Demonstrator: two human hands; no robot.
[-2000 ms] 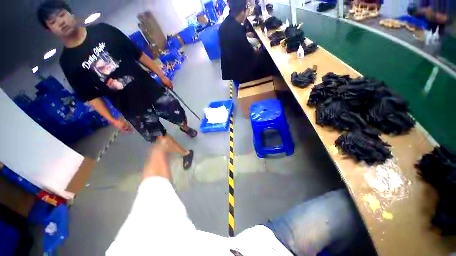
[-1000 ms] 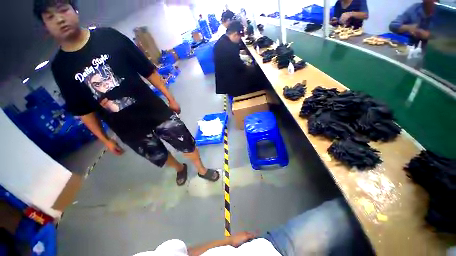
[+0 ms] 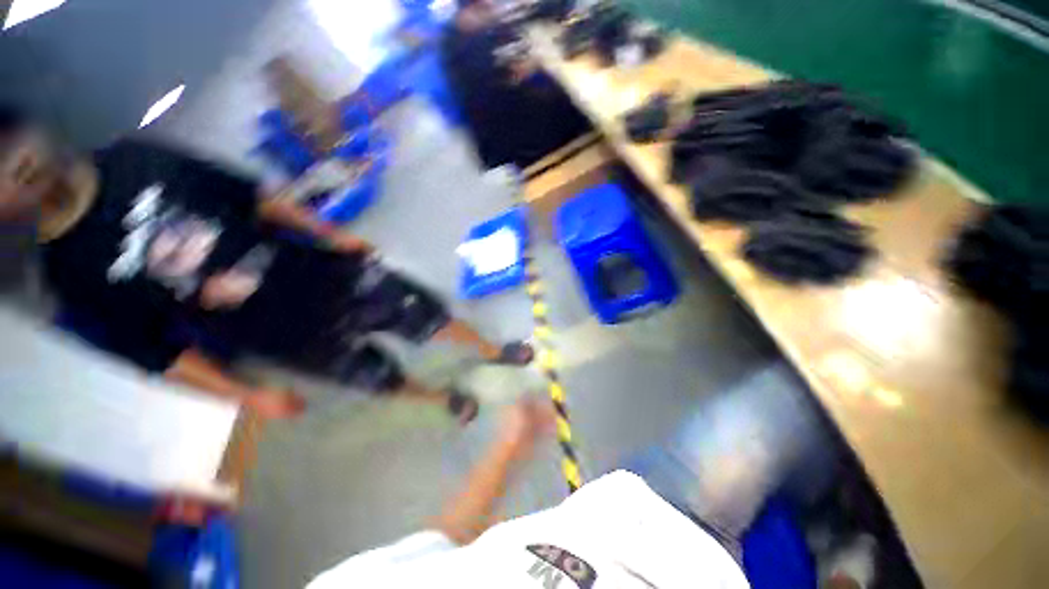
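Note:
The picture is badly blurred. My left hand (image 3: pixel 529 421) reaches out over the floor from a white sleeve; its fingers are smeared and I cannot tell if they are apart. No held object shows. My right hand cannot be made out. Nearest on the tan bench (image 3: pixel 909 443) to my right lies a large heap of black spiky pieces (image 3: pixel 782 155). A smaller black clump (image 3: pixel 808 245) lies at its near side. More black pieces (image 3: pixel 1018 288) lie at the right edge. No hand touches them.
A person (image 3: pixel 219 270) in black stands at the left; another (image 3: pixel 506 98) sits by the bench. A blue stool (image 3: pixel 615 253), a blue tub (image 3: pixel 495 253) with white contents and a carton (image 3: pixel 561 170) stand on the floor. A green surface (image 3: pixel 943 104) runs behind the bench.
The view has tilted and blurred. My left hand has moved from near my lap outward over the floor. The standing person now appears farther left and more slanted. The black heaps look unchanged.

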